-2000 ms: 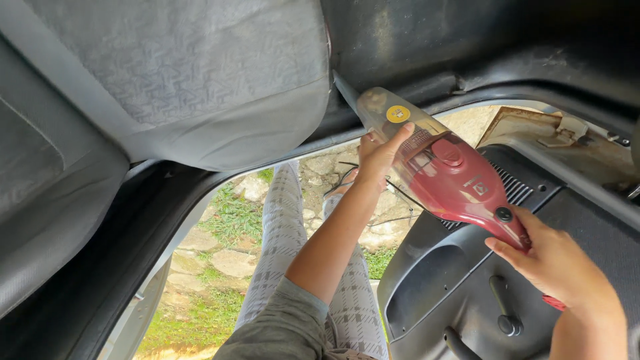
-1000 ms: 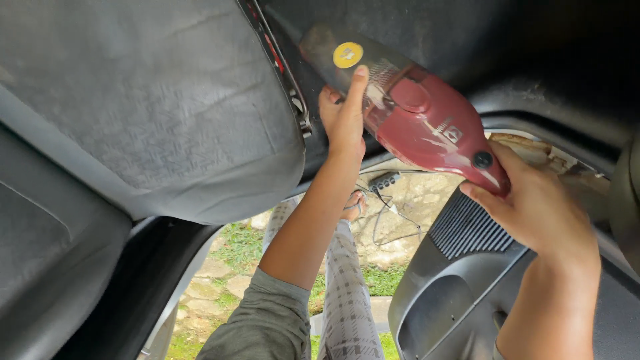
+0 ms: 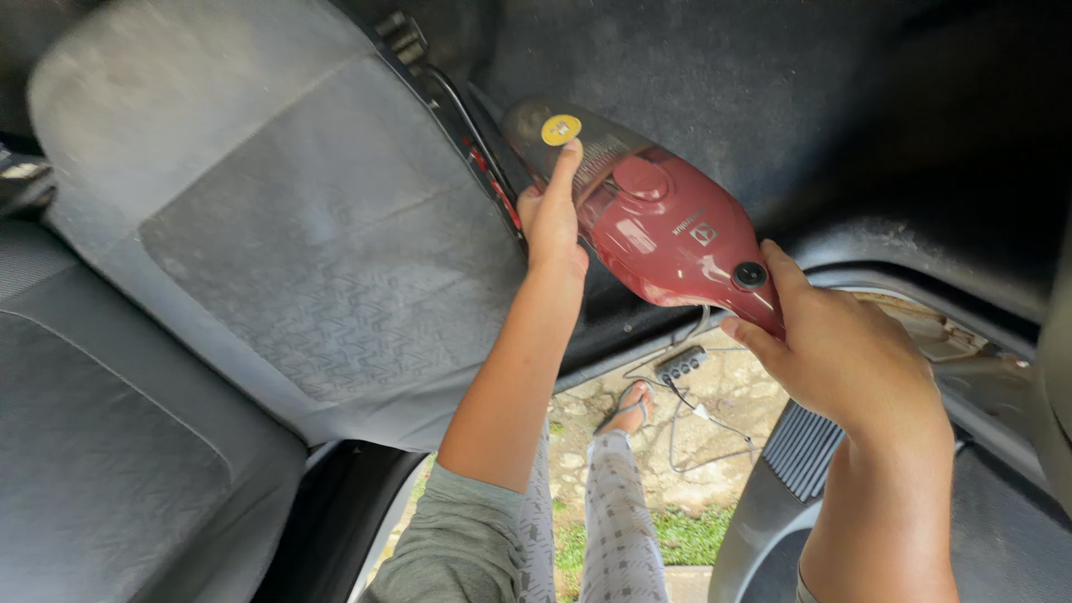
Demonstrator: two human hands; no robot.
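A red Electrolux handheld vacuum cleaner [image 3: 662, 218] with a clear dust container is held in both hands beside the front edge of a grey fabric car seat [image 3: 335, 226]. My right hand [image 3: 846, 352] grips its rear handle near the black switch. My left hand [image 3: 553, 209] supports the container end, thumb by a yellow round sticker. The nozzle points to the upper left, toward the black seat rail and bar [image 3: 469, 126]; its tip is hard to make out against the dark floor carpet [image 3: 620, 67].
Below the black door sill [image 3: 611, 343], a power strip [image 3: 682, 363] and cords lie on stone paving near my sandalled foot [image 3: 630, 407]. The open door panel [image 3: 804, 469] stands at the lower right. The seat backrest [image 3: 109, 419] is at the lower left.
Both hands have moved the vacuum cleaner from the seat's front corner by the sill further into the footwell, along the seat's front edge. The view has shifted, showing more of the seat and rail.
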